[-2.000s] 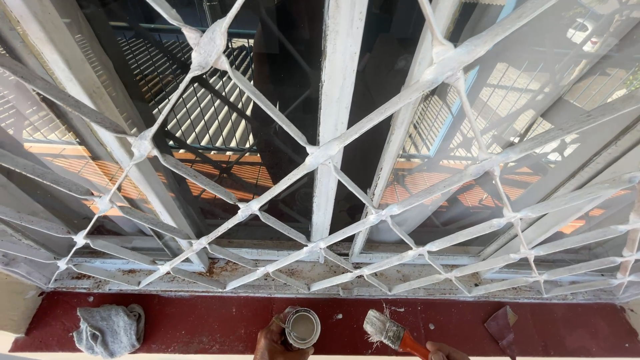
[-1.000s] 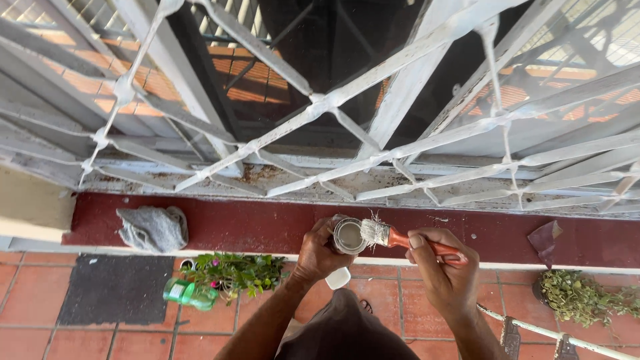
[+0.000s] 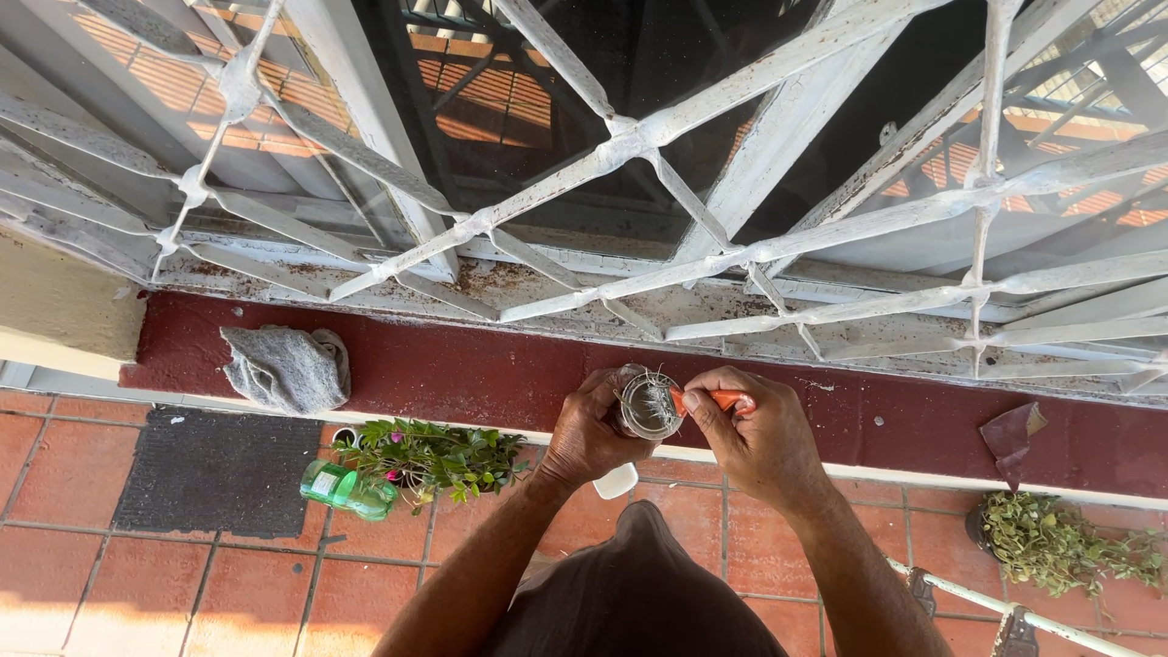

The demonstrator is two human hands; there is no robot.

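Observation:
My left hand [image 3: 593, 429] is wrapped around a small open can of whitish paint [image 3: 650, 406] above the edge of the dark red window ledge [image 3: 465, 365]. A paintbrush [image 3: 725, 400] with an orange handle is held in my right hand [image 3: 753, 433]; its bristles are inside the can's mouth, and their tips are partly hidden. Beyond the ledge stands a white metal window grille [image 3: 630, 141] with rust specks, in front of white window frames and glass.
A crumpled grey cloth [image 3: 285, 367] lies on the ledge at left, a folded piece of sandpaper [image 3: 1011, 443] at right. Below are a green plastic bottle [image 3: 349, 490], a flowering plant [image 3: 447, 456], a dark mat [image 3: 219, 470], another potted plant [image 3: 1049, 538] and a white metal rail [image 3: 1049, 625].
The brush has gone from beside the can, bristles at its rim, to inside its mouth. The view has tilted down from the grille since two seconds ago.

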